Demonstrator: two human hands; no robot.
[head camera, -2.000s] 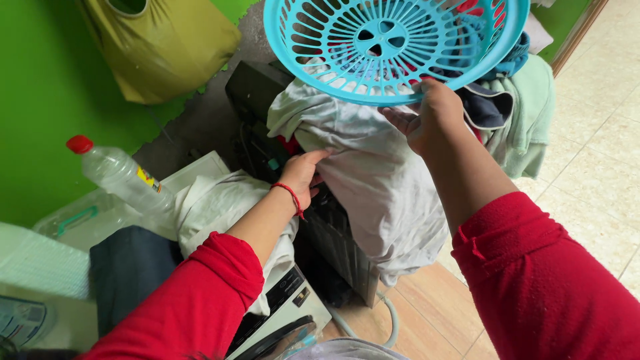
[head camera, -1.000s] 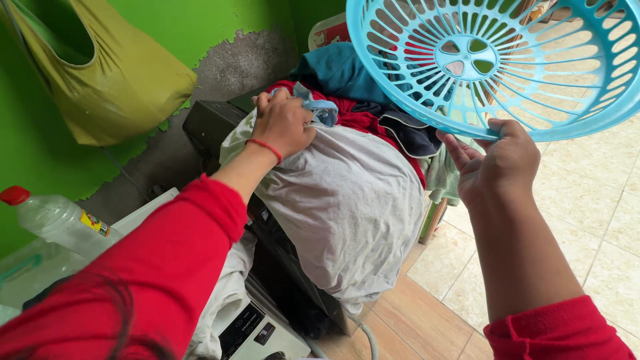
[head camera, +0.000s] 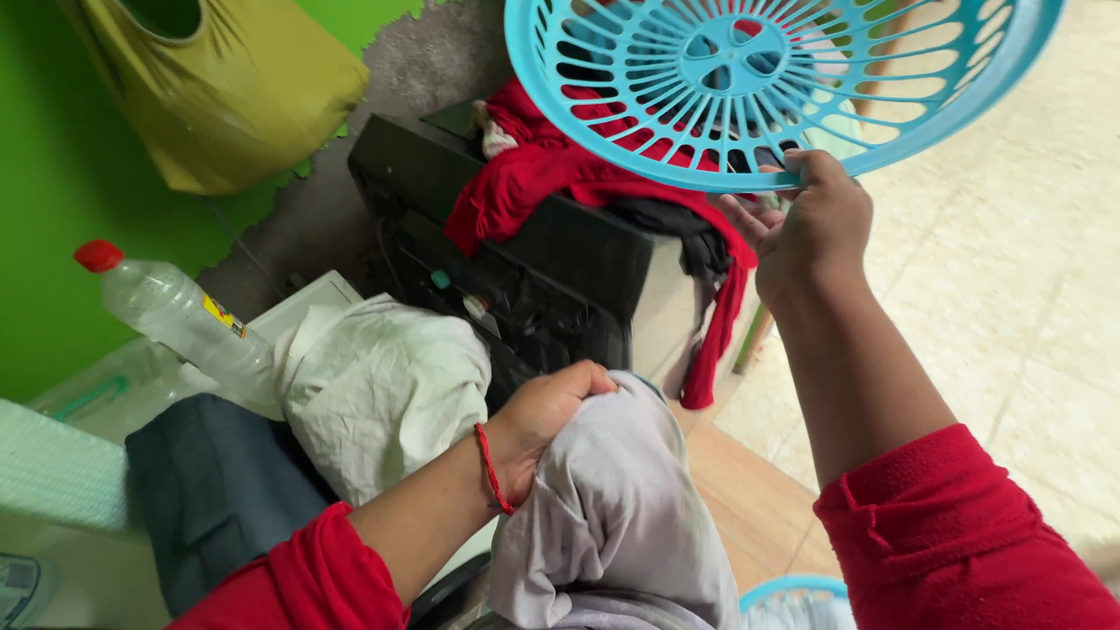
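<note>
My left hand (head camera: 547, 416), with a red cord bracelet at the wrist, grips a light grey cloth (head camera: 621, 490) that hangs at the bottom centre. High on the right, my right hand (head camera: 814, 219) holds a blue plastic basket (head camera: 735, 66) by its rim, the slotted base facing me. Through the slots show red and blue clothes. Red clothing (head camera: 560, 184) and a black garment (head camera: 682, 232) lie over a dark appliance (head camera: 542, 262) behind the basket.
A clear bottle with a red cap (head camera: 188, 306), a cream cloth (head camera: 394, 385) and a dark blue cloth (head camera: 227, 490) are at the left. An olive bag (head camera: 254, 87) hangs by the green wall. Another blue basket (head camera: 792, 586) stands at the lower edge.
My left hand has pulled the light grey cloth off the dark appliance, down toward me. The red clothing beneath now shows. My right hand still holds the blue basket.
</note>
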